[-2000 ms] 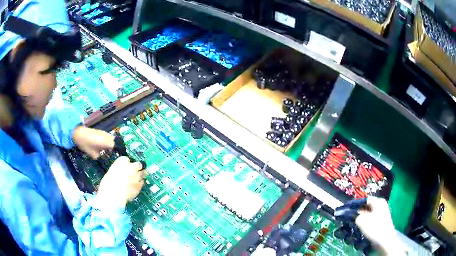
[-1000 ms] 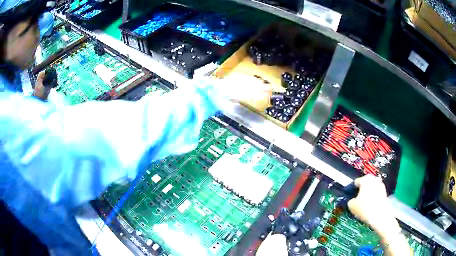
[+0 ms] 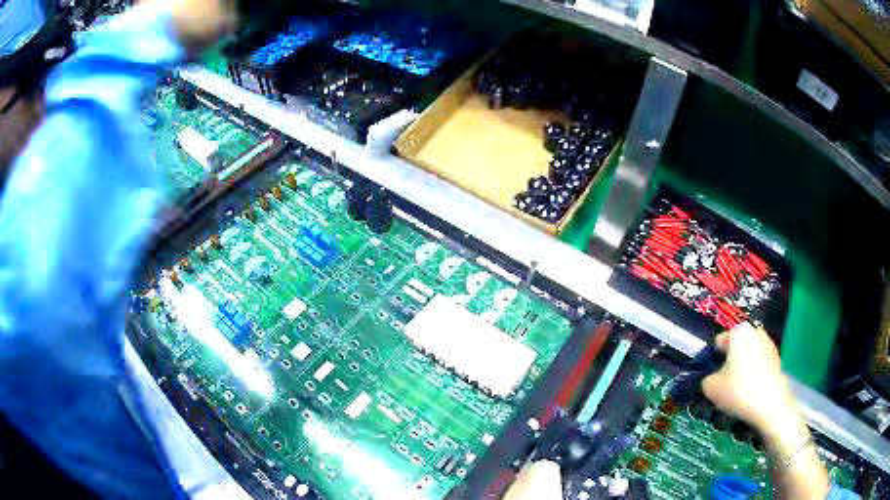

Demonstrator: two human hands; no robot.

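My right hand is over the upper part of a green circuit board at the lower right. Its fingertips end in a black shape, finger cots or a capacitor; I cannot tell which. My left hand is cut off by the bottom edge. It holds a dark cluster of black capacitors at the board's left side. The board carries a row of orange-brown components and a blue component.
A larger green board with a white block lies left. Behind the metal rail are a cardboard tray of black capacitors and a black tray of red leads. A co-worker's blue sleeve fills the left.
My right hand has moved up slightly, and my left hand stays low beside the cluster. The co-worker's arm has swung from the board, across the cardboard tray, to the upper left.
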